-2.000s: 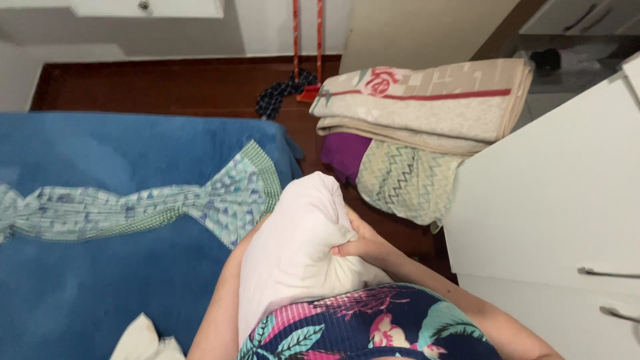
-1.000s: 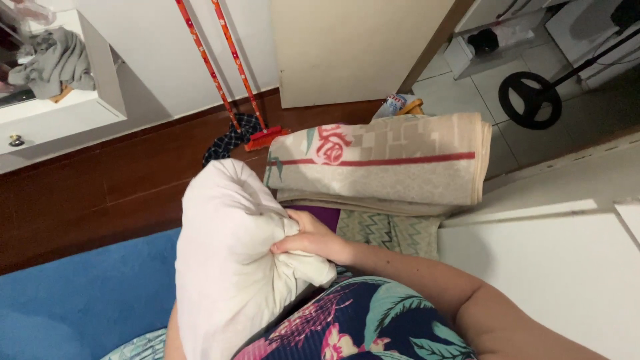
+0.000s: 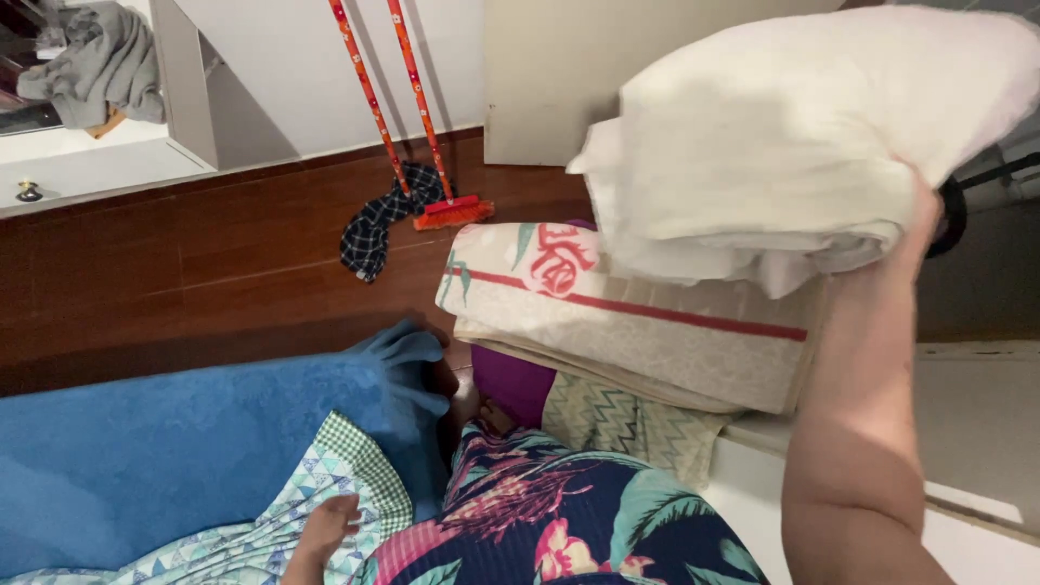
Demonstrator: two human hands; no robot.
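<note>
My right hand (image 3: 922, 215) grips a bundled white cloth, perhaps a pillow with folded fabric (image 3: 764, 154), raised at the upper right; the fingers are partly hidden by it. Beneath the bundle lies a folded beige blanket (image 3: 650, 349) with a red rose and stripe, on top of a purple cloth (image 3: 512, 386) and a zigzag-patterned cloth (image 3: 634, 426). My left hand (image 3: 331, 524) holds nothing, its fingers apart, above a green and blue patterned cloth (image 3: 357, 455) with a checked border. That cloth rests on the blue bed cover (image 3: 162, 471).
Two red-handled poles lean at the wall, one ending in an orange broom head (image 3: 453, 213) beside a dark checked cloth (image 3: 370, 244). A white drawer unit (image 3: 89, 175) with a grey cloth (image 3: 106, 65) stands upper left. A beige door panel (image 3: 528, 97) is behind the blanket.
The white bundle has moved from against my body to the upper right, over the folded blanket, in my right hand. My left hand has come into view, apart from the bundle. The view has shifted.
</note>
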